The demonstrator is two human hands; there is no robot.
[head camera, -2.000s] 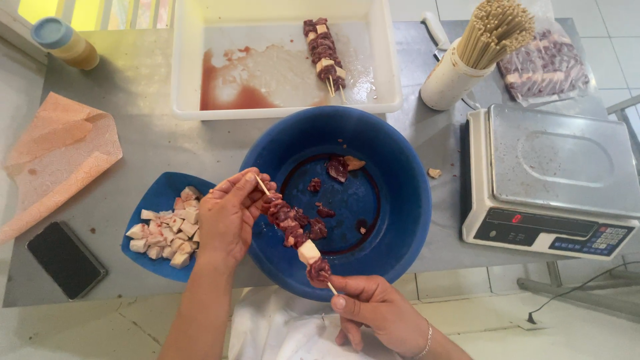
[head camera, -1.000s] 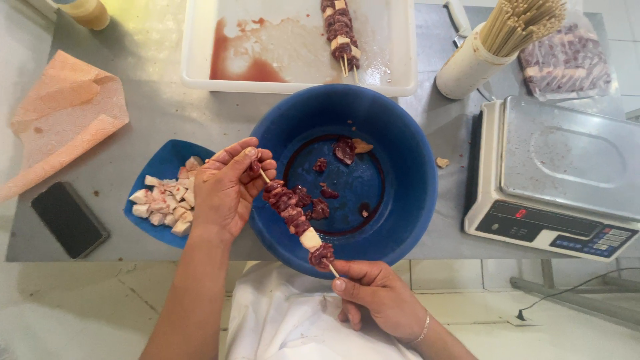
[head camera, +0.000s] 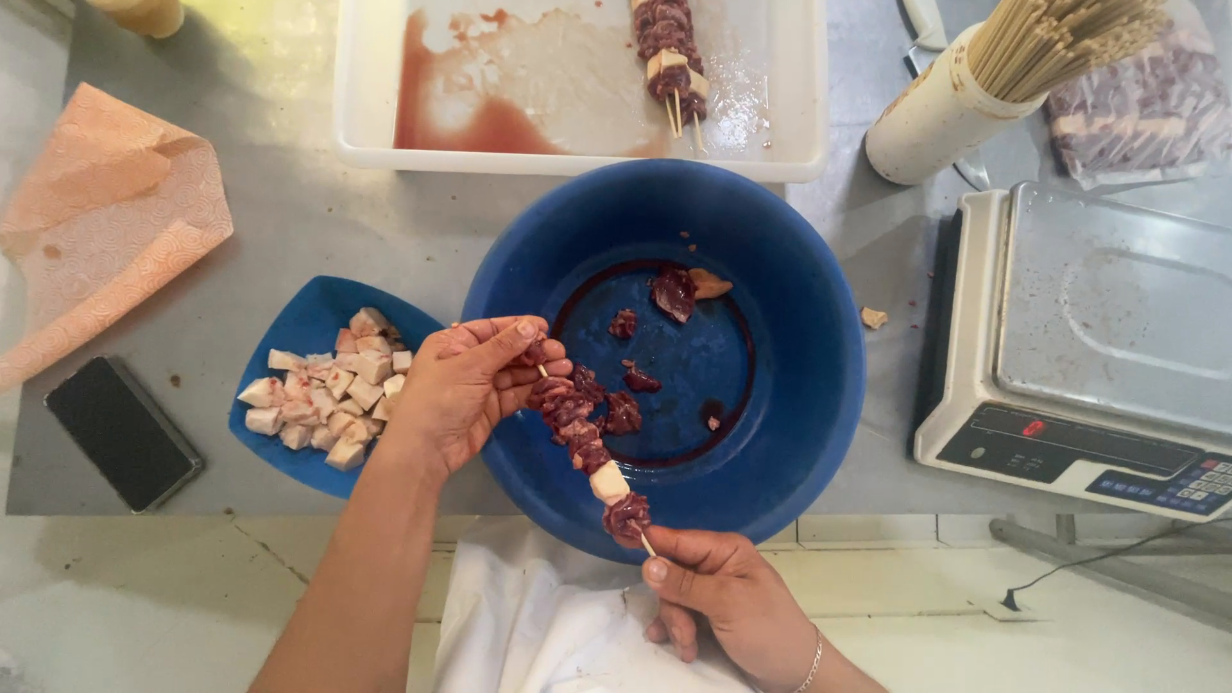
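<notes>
A wooden skewer threaded with dark red meat pieces and a pale cube (head camera: 609,482) slants over the near left rim of a big blue plastic basin (head camera: 818,289). My right hand (head camera: 717,587) grips the skewer's bare lower end between thumb and fingers. At the upper end, my left hand (head camera: 481,380) holds a piece of dark meat (head camera: 535,354) at the skewer's tip. Several meat scraps (head camera: 674,294) lie in reddish liquid on the basin's floor. Left of the basin, a blue dish (head camera: 308,313) holds pale cubes (head camera: 361,385), partly hidden by my left hand.
Beyond the basin stands a white tray (head camera: 577,166) with filled skewers (head camera: 666,48). At right are a digital scale (head camera: 1107,318), a white container (head camera: 943,115) of bare skewers, a knife (head camera: 926,24) and bagged meat (head camera: 1136,106). Paper (head camera: 125,202) and a phone (head camera: 125,433) lie left.
My left hand now has a piece of meat at the skewer's tip, where the tip was bare two seconds ago. My right hand keeps its grip on the lower end. The view has shifted slightly.
</notes>
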